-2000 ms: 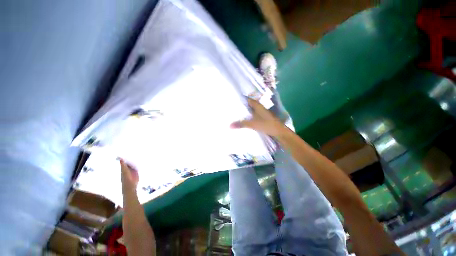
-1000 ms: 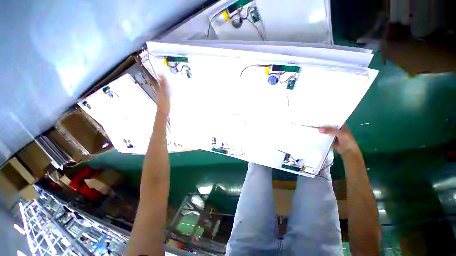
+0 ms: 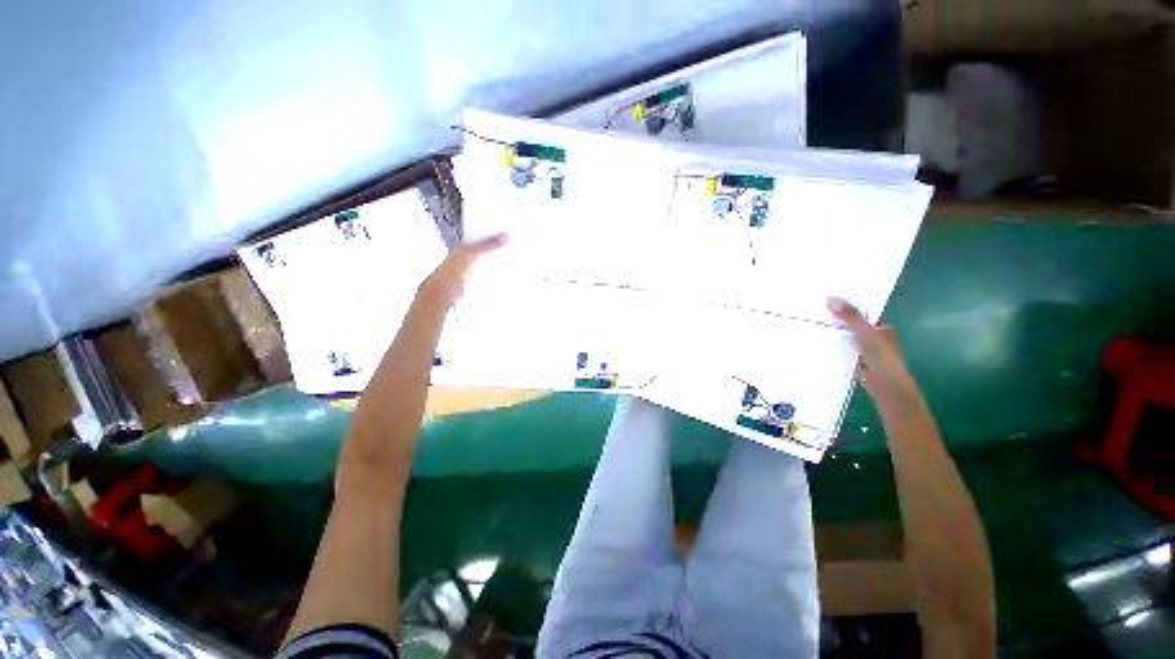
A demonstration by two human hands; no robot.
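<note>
A stack of white card sheets with modules is held between my two hands, above my legs. Several green circuit boards with round speakers, yellow-taped batteries and thin wires sit on the top sheet. My left hand grips the left edge, thumb on top. My right hand grips the right edge, thumb on top. The fingers under the sheets are hidden. More white sheets with modules lie at the left and behind the stack.
Brown cartons stand along the left. A large brown carton with pale contents is at the upper right. A red stool stands at the right. Red items lie on the green floor at lower left. A pale blue surface fills the upper left.
Both hands still hold the stack, which now looks slightly smaller and less glared. The view has turned; the sheets behind the stack show lower, and my left hand's thumb now shows on top.
</note>
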